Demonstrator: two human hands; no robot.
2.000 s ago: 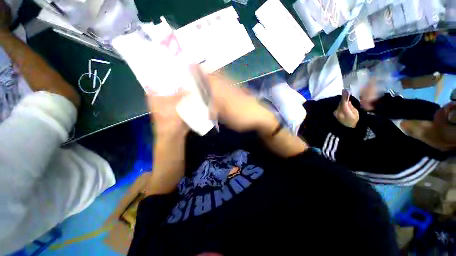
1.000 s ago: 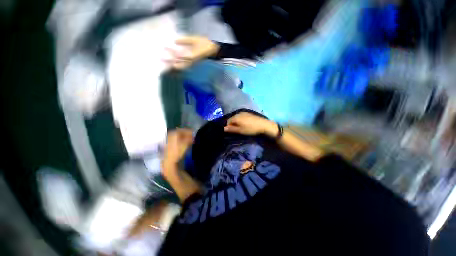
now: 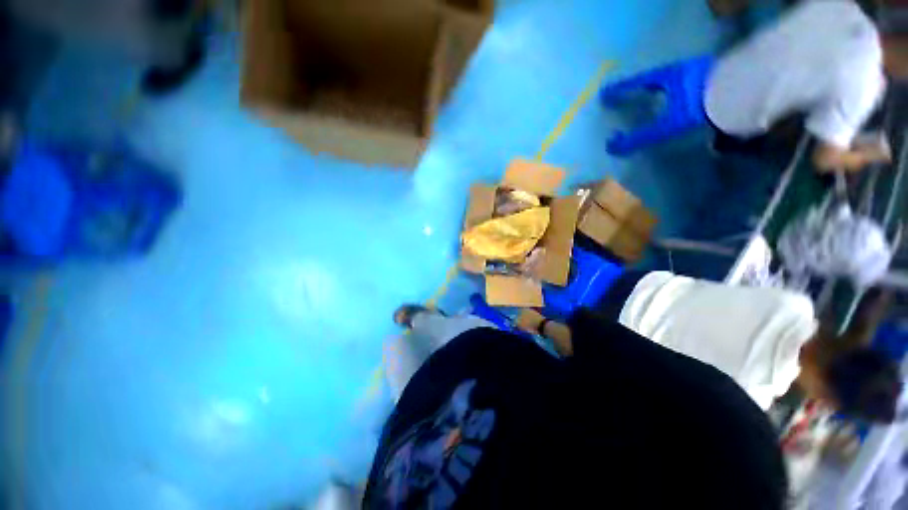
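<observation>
My right hand (image 3: 533, 321), with a dark wristband, is small and partly hidden by my black sleeve. It is at the edge of a blue stool (image 3: 587, 282); whether it grips it, I cannot tell. My left hand is out of the picture. Just beyond my right hand, an open brown carton (image 3: 514, 292) stands on the floor with its flaps spread. Crumpled yellow-brown paper (image 3: 508, 233) lies in it.
A large open carton (image 3: 368, 144) stands on the blue floor at the top. A closed carton (image 3: 619, 217) is beside the small one. A person in white sits on a blue stool (image 3: 662, 98) at upper right; another white-clothed person (image 3: 712, 324) is close right. Blue stools (image 3: 85, 204) stand at left.
The view has swung from the bench to the floor and cartons. The white box pieces held two seconds ago are out of view. My left hand has left the picture; my right is low by the stool.
</observation>
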